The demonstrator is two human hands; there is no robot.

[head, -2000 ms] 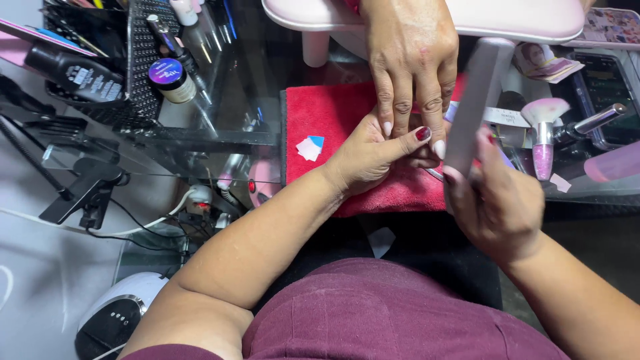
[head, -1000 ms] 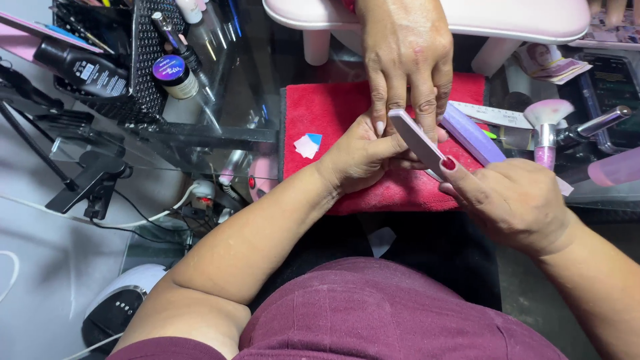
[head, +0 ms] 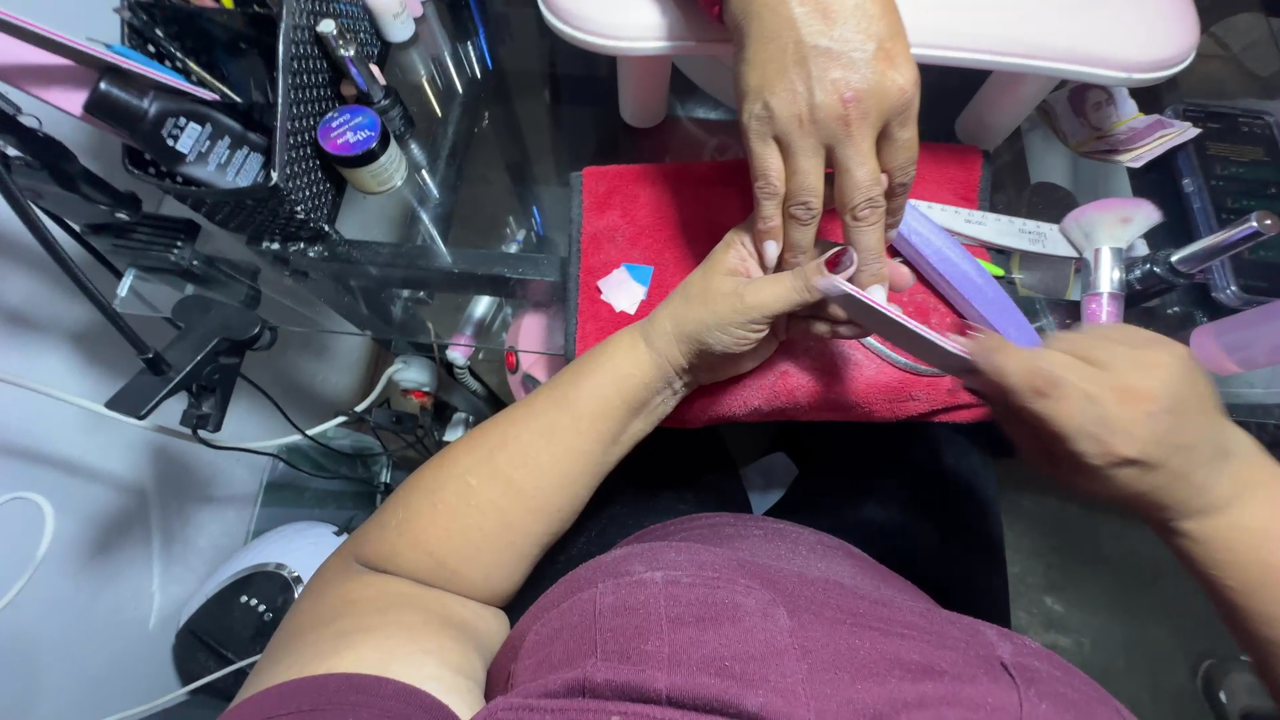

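Observation:
Another person's hand (head: 835, 130) reaches down from the top, its fingers over a red towel (head: 640, 220). My left hand (head: 745, 300) holds that hand's fingers from below, my dark red thumbnail resting near them. My right hand (head: 1110, 410), blurred, grips a nail file (head: 905, 330) whose far end is at the other person's fingertip. A purple buffer block (head: 965, 275) and a white curved file (head: 1000, 228) lie on the right part of the towel. Small white and blue pieces (head: 625, 288) lie on its left part.
A pink-white armrest (head: 1000, 35) stands behind the towel. To the right are a pink brush (head: 1104, 260) and a phone (head: 1235, 190). At left are a black basket (head: 310, 110), a jar (head: 362, 150) and a black clamp (head: 195, 350). A nail lamp (head: 255, 590) sits lower left.
Two seconds ago my right hand held the file upright above the towel; now the file slants down to the right from the fingertip. My left hand keeps holding the other person's fingers.

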